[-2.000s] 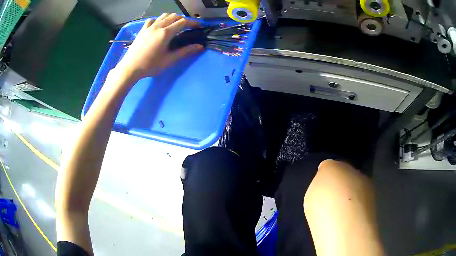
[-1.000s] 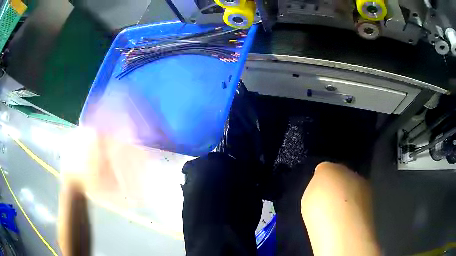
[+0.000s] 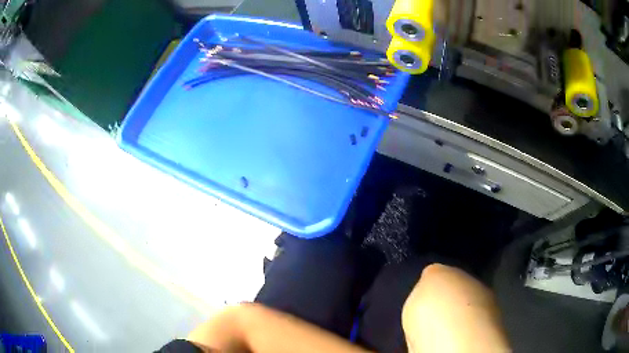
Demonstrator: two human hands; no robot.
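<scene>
Thin black wires with copper-coloured ends point(image 3: 296, 67) lie in a loose, partly crossed bundle along the back of the blue tray point(image 3: 231, 195). One paler wire slants across the bundle to the tray's right rim. Several tiny dark bits point(image 3: 354, 139) lie on the tray floor. My left forearm crosses the bottom edge over my lap; the hand is not visible. On the right, a bare rounded part of my right arm or hand point(image 3: 448, 303) rests by my thigh. No fingers show there, so I cannot tell if it holds anything.
Yellow feed rollers point(image 3: 408, 56) stand above the tray's right corner, another point(image 3: 581, 83) further right. The grey machine front spans the top. A drawer point(image 3: 510, 180) is under the bench edge. A dark green surface point(image 3: 90, 55) is left. A rod frame point(image 3: 552, 265) stands lower right.
My left hand has left the wires and tray; the forearm is now low across my lap. The wires lie uncovered. The view has shifted, so tray and rollers sit further right and the rollers lower.
</scene>
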